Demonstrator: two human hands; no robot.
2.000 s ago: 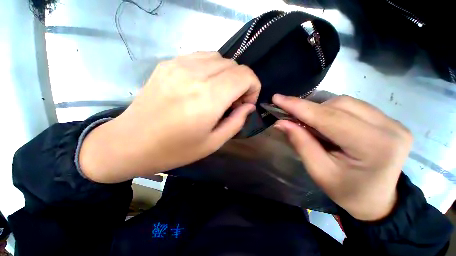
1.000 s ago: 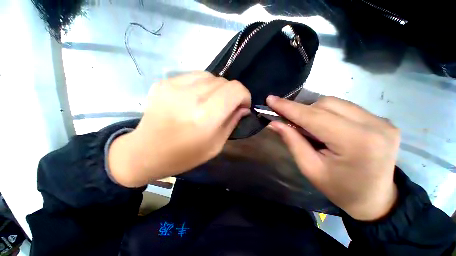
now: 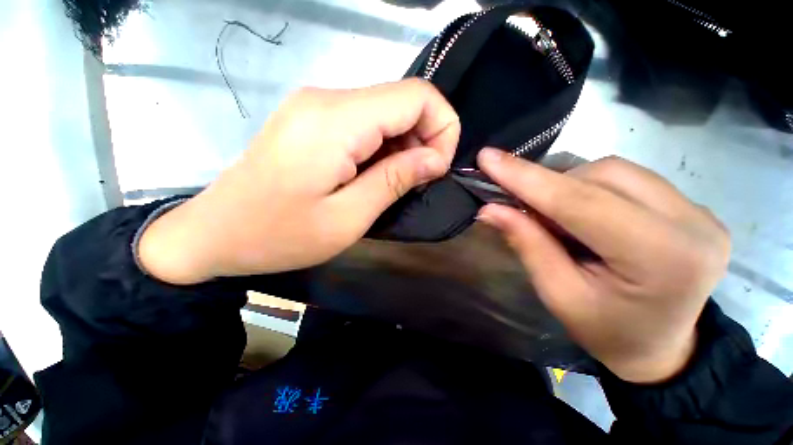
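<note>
A black zip pouch (image 3: 509, 96) is held at the middle, unzipped, its silver zipper teeth curving around the opening. A shiny zipper pull (image 3: 545, 40) sits near its top right. My left hand (image 3: 322, 174) pinches the pouch's near part between thumb and forefinger; a fine dark thread end lies over the thumb. My right hand (image 3: 609, 252) holds thread snips (image 3: 487, 184), blades pointing left at the pouch beside my left fingertips. The handles are mostly hidden in my palm. The pouch's near end hangs below my fingertips.
A loose black thread (image 3: 223, 69) lies on the whitish table (image 3: 165, 139) at upper left. A fuzzy black thread clump (image 3: 97, 19) is at the far left corner. A dark pouch pile (image 3: 696, 61) with silver zipper lines is at the upper right.
The pouch first shifted down and left in view, then back up and right. My left thumb and fingers now pinch higher, with the knuckles more open. The snips' blades remain beside my left fingertips.
</note>
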